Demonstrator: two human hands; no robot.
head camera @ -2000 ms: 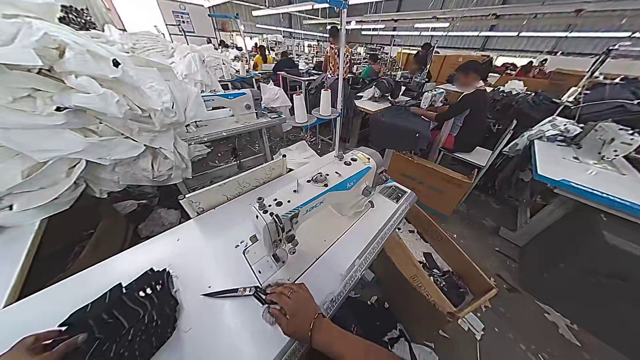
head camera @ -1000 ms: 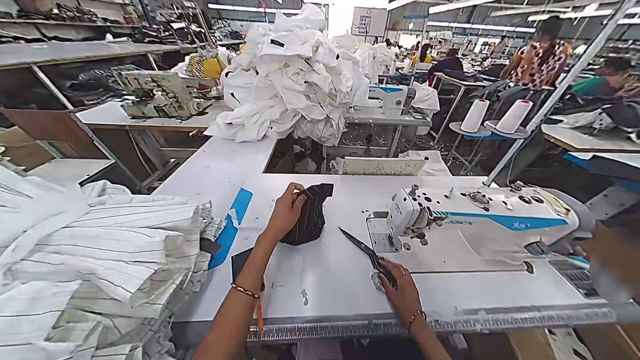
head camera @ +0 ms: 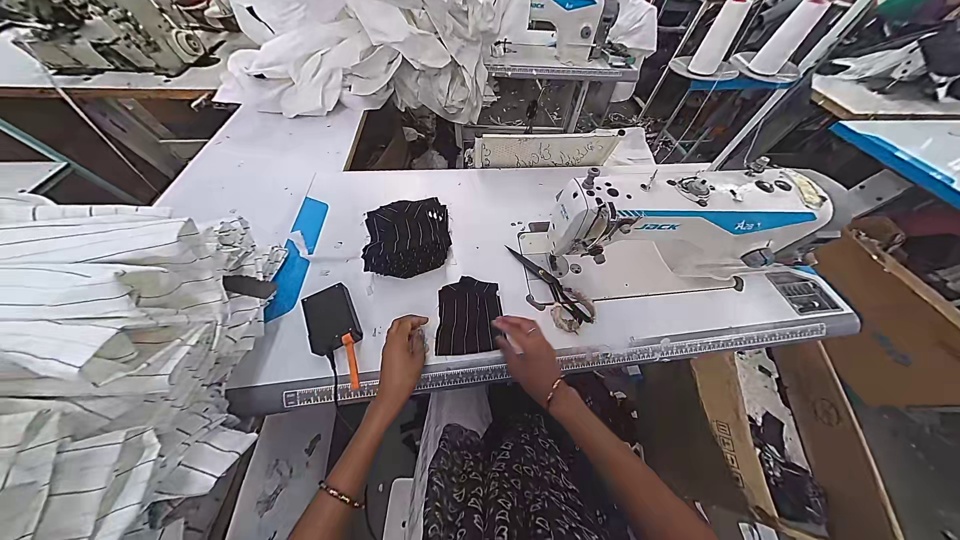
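A small black pinstriped fabric piece (head camera: 468, 319) lies flat near the front edge of the white sewing table. My left hand (head camera: 405, 345) is just left of it, fingers loosely curled and holding nothing. At its right edge is my right hand (head camera: 527, 352), slightly blurred, its fingers apart; whether it touches the fabric I cannot tell. Farther back lies a stack of black pinstriped pieces (head camera: 406, 237). Black scissors (head camera: 551, 283) rest beside the sewing machine (head camera: 682, 217), their handles on a crumpled beige scrap (head camera: 568, 316).
Left of my hands lies a black box (head camera: 331, 319) with an orange strip and a cable. Striped white fabric (head camera: 97, 315) is heaped at the left, white garments (head camera: 360, 52) behind. A measuring tape (head camera: 705, 345) runs along the front edge. A cardboard box (head camera: 817, 442) stands lower right.
The scissors, under my right hand a second ago, now lie released by the machine. My left hand has left the dark fabric and come nearer the front edge. The view has turned left and downward.
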